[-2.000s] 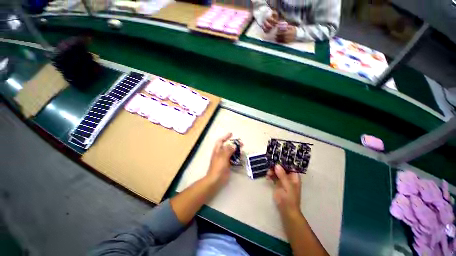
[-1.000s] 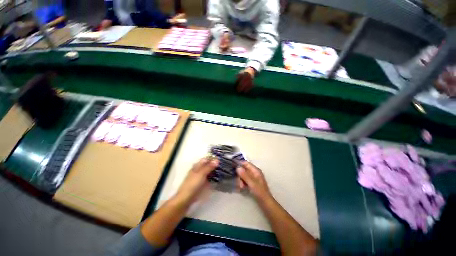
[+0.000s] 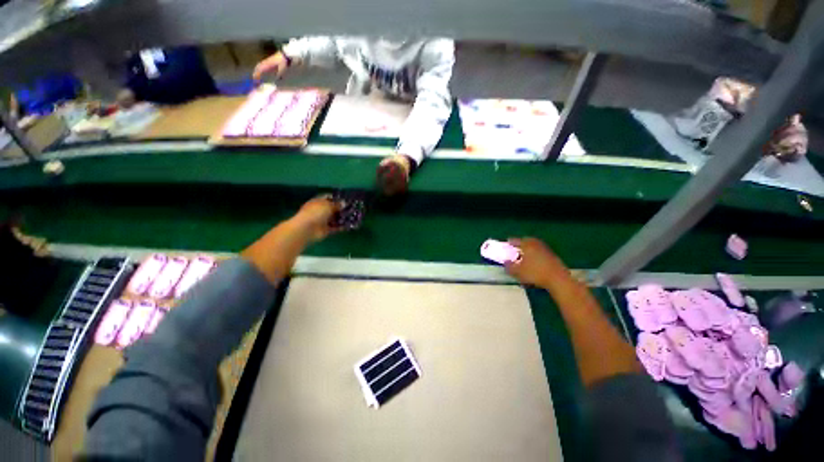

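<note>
My left hand (image 3: 321, 217) reaches over the green conveyor and holds a dark populated panel (image 3: 348, 213), close to another person's hand. My right hand (image 3: 537, 262) is at the conveyor's near side, its fingers on a pink housing (image 3: 500, 252) with a pale inside. A striped black panel (image 3: 388, 372) with white lines and a white edge lies alone on the cream mat (image 3: 470, 334), touched by neither hand.
A heap of pink shells (image 3: 705, 352) lies at right. Pink housings (image 3: 166, 276) stand in rows on cardboard at left, beside long striped panels (image 3: 68, 343). A grey post (image 3: 714, 171) rises at right. A person across the conveyor (image 3: 583, 212) reaches an arm over it.
Both hands have moved from the mat out to the conveyor. The dark panel went with my left hand; the striped panel now lies on the mat. My right hand has reached a pink housing.
</note>
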